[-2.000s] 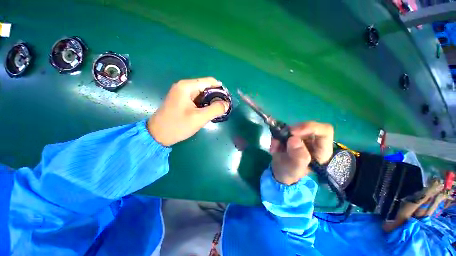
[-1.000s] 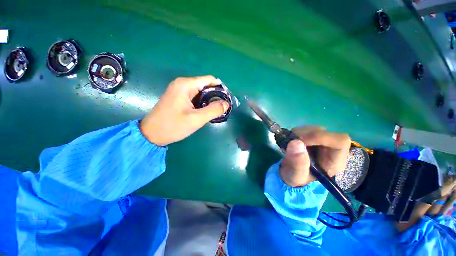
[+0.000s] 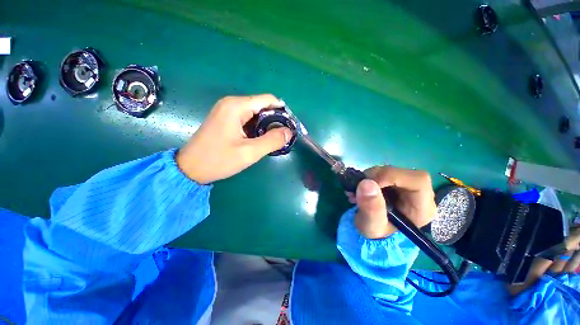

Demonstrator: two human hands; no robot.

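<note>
My left hand (image 3: 232,136) is bare and holds a round black housing (image 3: 275,131), thumb over its inside and fingers around the far side. My right hand (image 3: 394,197) holds a soldering iron (image 3: 321,152) like a pen. The silvery shaft points up and left, and its tip is at the upper right rim of the housing. Whether the tip touches the rim is too small to tell. A thick black cord runs down from the iron's handle.
Three black housings (image 3: 136,91) stand at the left. A speckled disc (image 3: 453,216) in a black holder and a black ribbed box (image 3: 514,235) are at the right. More housings (image 3: 486,19) sit on the dark strip. Another person's hand (image 3: 540,270) shows at the right edge.
The soldering iron has moved up and left, from short of the housing to its rim. My left hand still holds the housing in nearly the same spot. The housings on the dark strip have shifted in view.
</note>
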